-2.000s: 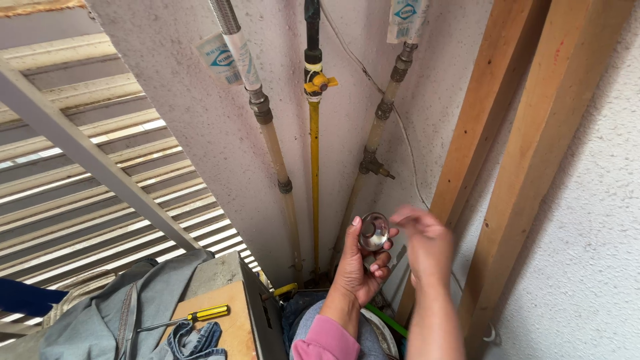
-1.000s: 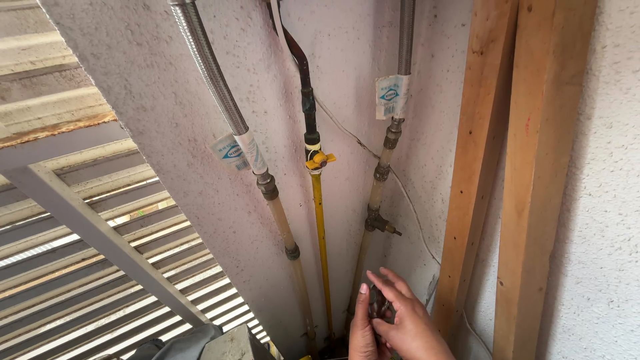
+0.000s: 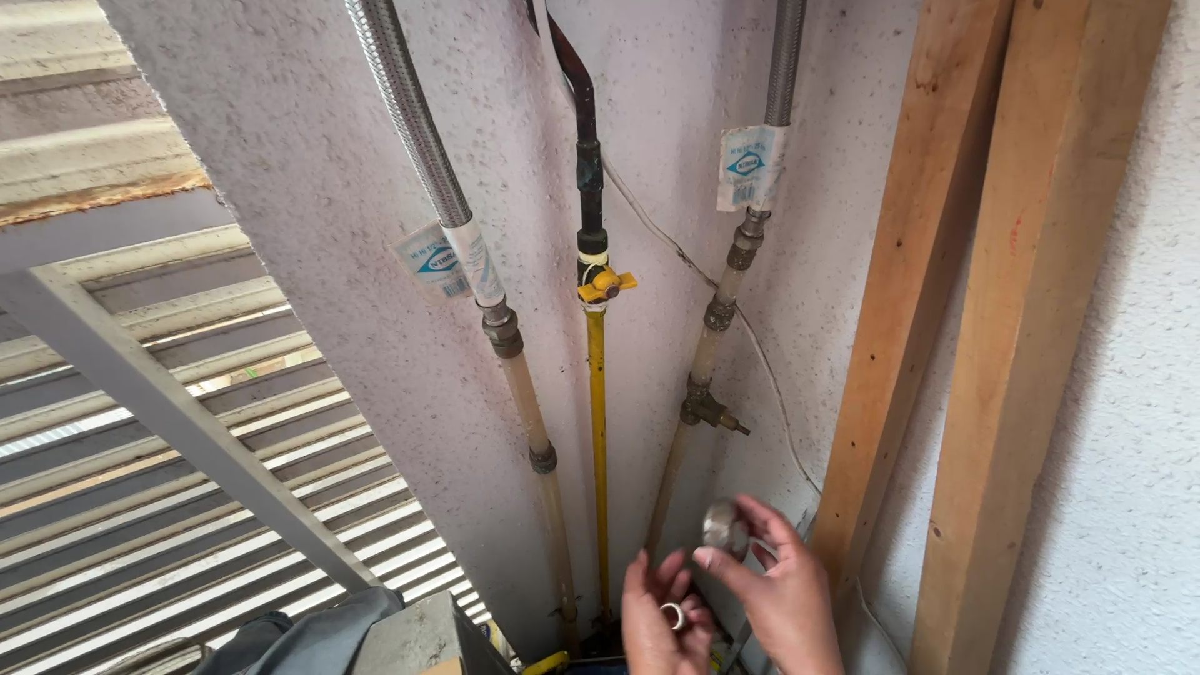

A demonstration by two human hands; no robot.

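Observation:
In the head view my right hand (image 3: 787,586) grips a small round metallic or glassy piece (image 3: 724,530) between thumb and fingers. Just left of it is my left hand (image 3: 661,614), palm partly up, with curled fingers around a small pale ring-shaped piece (image 3: 673,616). The hands are close together, low in the view, in front of the pipes' lower ends. Nearest above them is a metal tee fitting with a small side outlet (image 3: 708,408) on the right beige pipe (image 3: 667,487). Blur hides the fine detail of the round piece.
A yellow pipe (image 3: 598,450) with a yellow-handled valve (image 3: 607,284) runs down the wall. To its left, a braided hose (image 3: 412,112) joins another beige pipe (image 3: 530,403). Wooden beams (image 3: 1022,309) lean at right. A slatted panel (image 3: 225,431) and grey cloth (image 3: 323,637) are at left.
The round piece, in my left hand two seconds ago, is now in my right. My hands were together one second ago and are now slightly apart. The view has shifted up the wall.

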